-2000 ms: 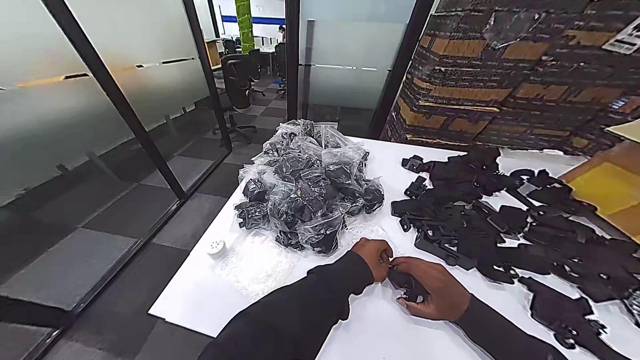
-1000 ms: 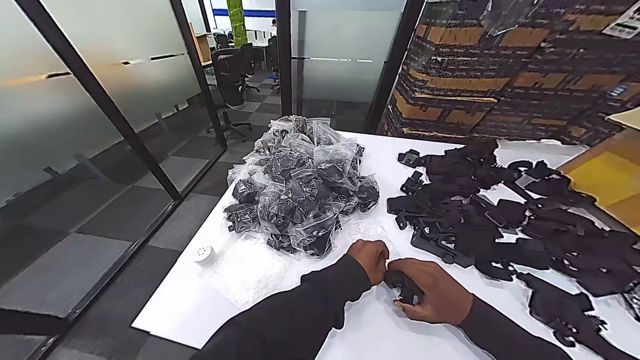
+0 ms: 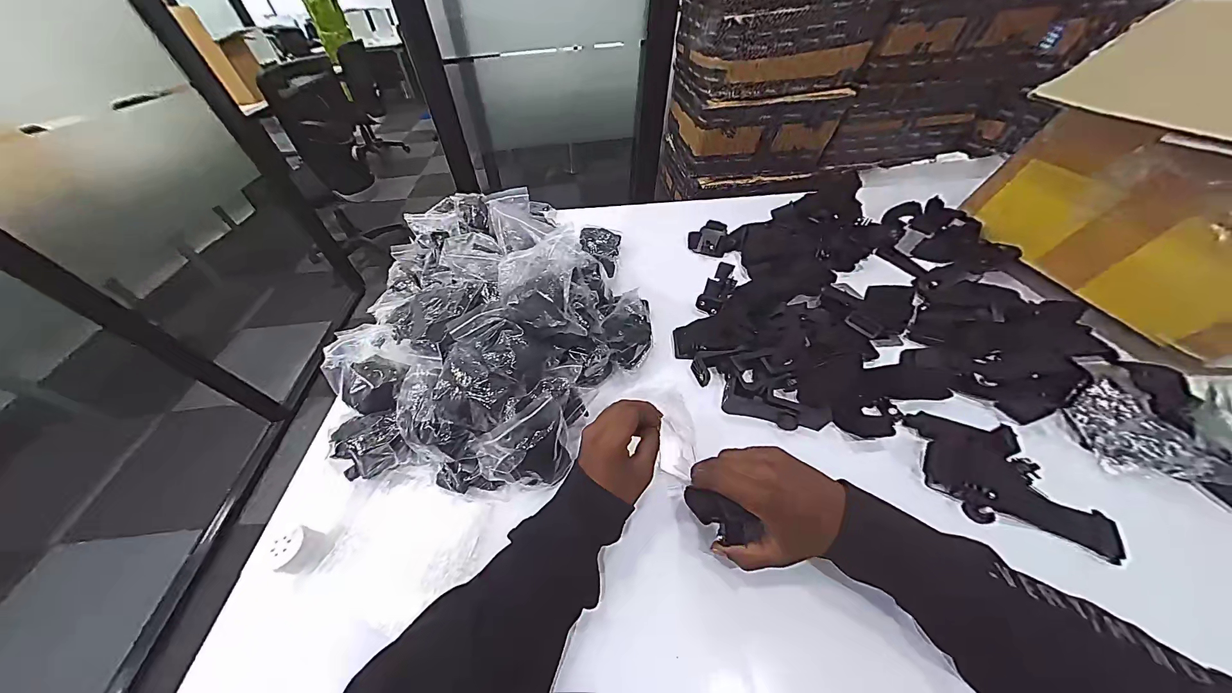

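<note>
My right hand [image 3: 770, 505] is closed around a black item [image 3: 724, 515], partly hidden by the fingers. Just left of it, my left hand [image 3: 621, 450] pinches the edge of a clear plastic bag [image 3: 678, 438], which lies between the two hands. Beyond my left hand is a heap of clear zip bags with black items inside [image 3: 500, 346]. Loose black straps and plastic parts [image 3: 808, 327] spread over the right side of the white table [image 3: 664, 616]. One black strapped piece [image 3: 1011, 481] lies nearer to my right forearm.
A small white round container [image 3: 296, 549] and flat clear bags [image 3: 414, 549] lie at the left. An open cardboard box with yellow tape [image 3: 1088, 202] stands at the right. Wrapped boxes [image 3: 770, 96] are stacked behind the table, and a glass partition [image 3: 144, 241] runs along the left.
A clear bag now shows between my hands, its edge in my left fingers. My right hand still holds a black item. The view has shifted, showing more of the cardboard box.
</note>
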